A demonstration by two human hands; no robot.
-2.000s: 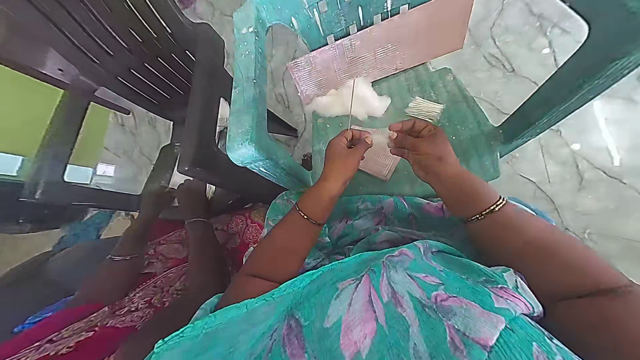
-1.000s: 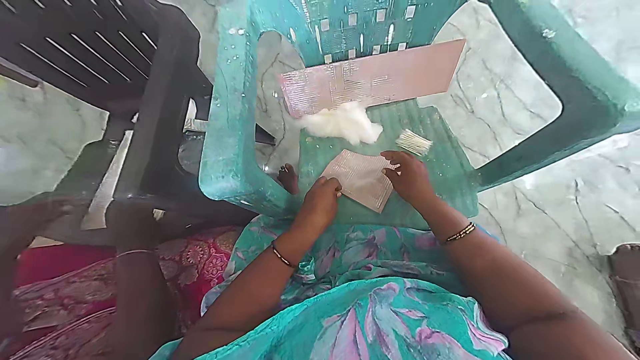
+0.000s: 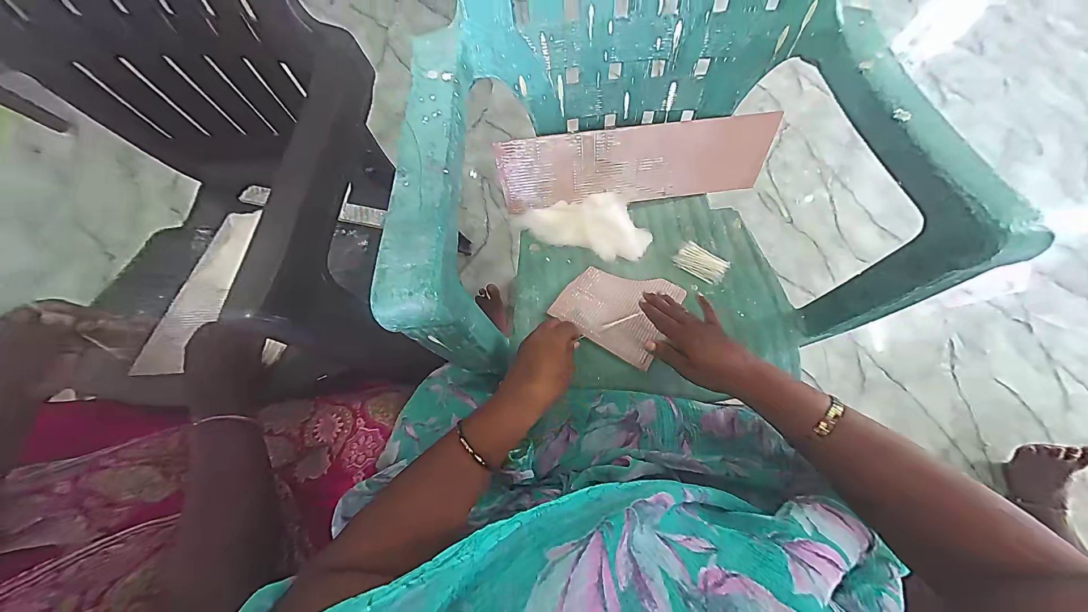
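A small sheet of ribbed cardboard (image 3: 608, 310) lies tilted on the seat of a green plastic chair (image 3: 765, 297). My left hand (image 3: 548, 353) is closed at the sheet's lower left edge; a thin pale strand or stick (image 3: 625, 320) runs across the sheet between my hands. My right hand (image 3: 693, 340) rests with spread fingers on the sheet's right side. Just beyond the sheet lie a tuft of white cotton (image 3: 591, 225) and a small bundle of short white sticks (image 3: 701, 262).
A long pinkish ribbed board (image 3: 646, 161) leans at the chair's backrest. To the left, another person's hands (image 3: 225, 357) are at a dark plastic chair (image 3: 314, 170) that holds a pale ribbed strip (image 3: 200, 293). A foot (image 3: 1050, 480) shows at the far right.
My right hand has moved from the sheet's upper right corner to lie flat on it. A thin pale strand or stick now shows across the sheet. Two seconds ago both hands were raised with a thin stick.
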